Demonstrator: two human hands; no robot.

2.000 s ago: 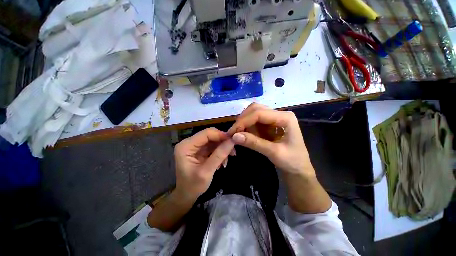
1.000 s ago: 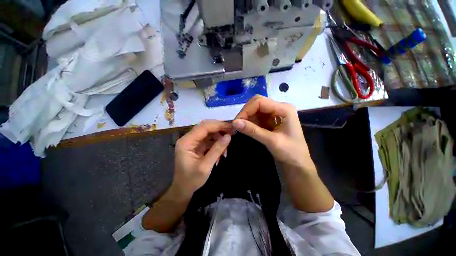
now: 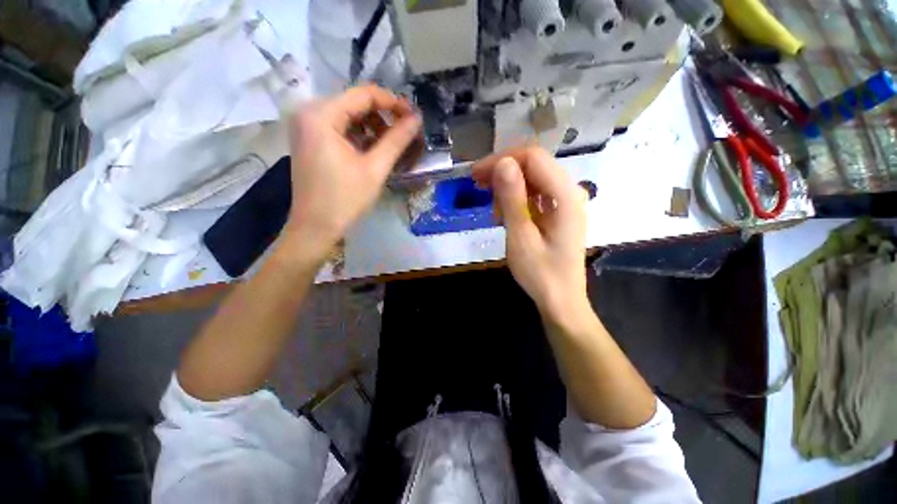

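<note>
The overlock machine point(image 3: 615, 84) stands at the top centre, its needle area point(image 3: 433, 103) dark and greasy. My left hand point(image 3: 339, 162) is raised just left of the needle area, thumb and fingertips close together. It is blurred, and whether it pinches something tiny cannot be told. My right hand point(image 3: 541, 212) is in front of the machine, fingers curled around a small screwdriver. Only a bit of the screwdriver's yellow handle point(image 3: 538, 205) shows; the rest is hidden in the hand. The blue block point(image 3: 443, 212) lies at the machine's front, partly behind the right hand.
A black smartphone point(image 3: 251, 221) and heaped white fabric point(image 3: 148, 138) lie left. Scissors point(image 3: 752, 177), a blue-handled tool point(image 3: 866, 98) and a yellow object point(image 3: 762, 25) lie right. Olive-beige fabric point(image 3: 846, 345) is stacked on the side table point(image 3: 787, 472).
The hands have parted from their joined fingertips below the table edge. The left hand has moved up and left to the needle area, the right slightly up. The view has shifted a little.
</note>
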